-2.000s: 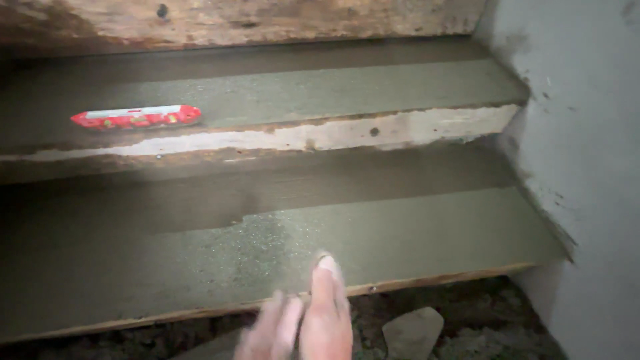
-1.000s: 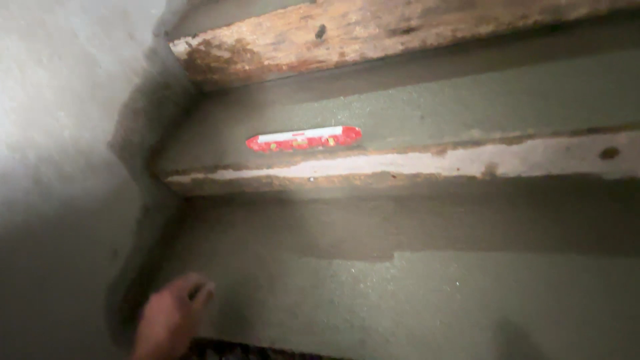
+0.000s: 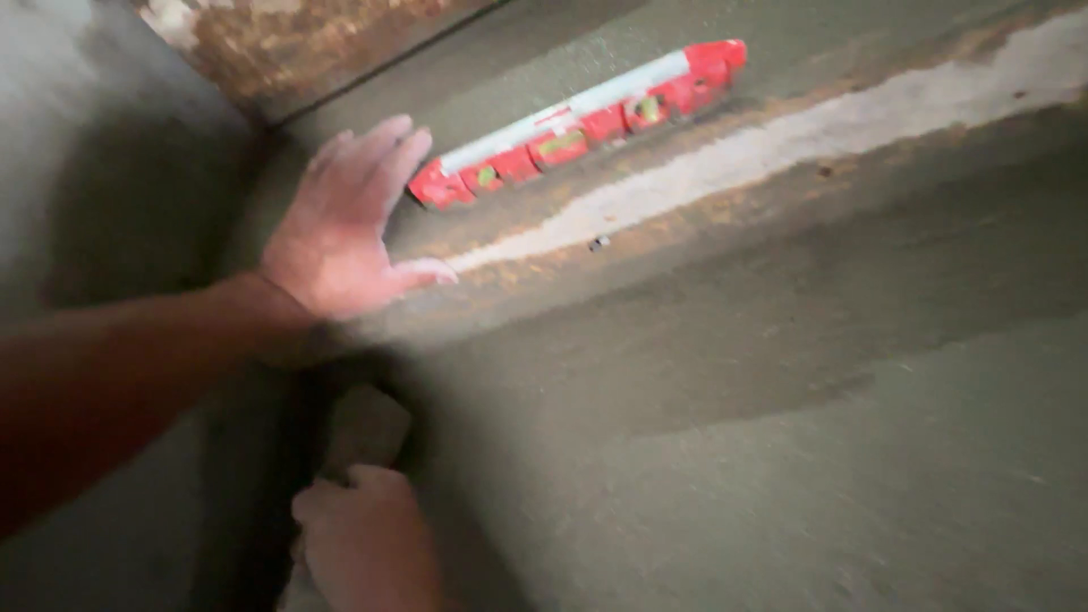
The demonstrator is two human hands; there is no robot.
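Observation:
A red and silver torpedo spirit level (image 3: 578, 123) with yellow-green vials lies on the upper concrete step, close to its front edge. My left hand (image 3: 348, 225) is spread over the left end of that step's board edge, its fingers beside the level's left end and its thumb along the edge. Lower down, my right hand (image 3: 365, 531) is closed around a flat grey object (image 3: 370, 425), which stands out above the fingers in the dark corner by the wall. Blur and shadow leave unclear what kind of object it is.
A wooden form board (image 3: 595, 221), partly coated in grey, fronts the upper step. The smooth grey surface of the lower step (image 3: 765, 476) spreads to the right. A rough grey wall (image 3: 110, 195) rises at the left, and another stained board (image 3: 280, 42) is at the top.
The view has turned left and come closer to the level. My left hand now rests at the upper step's edge. My right hand is at the lower left corner with a flat object in it.

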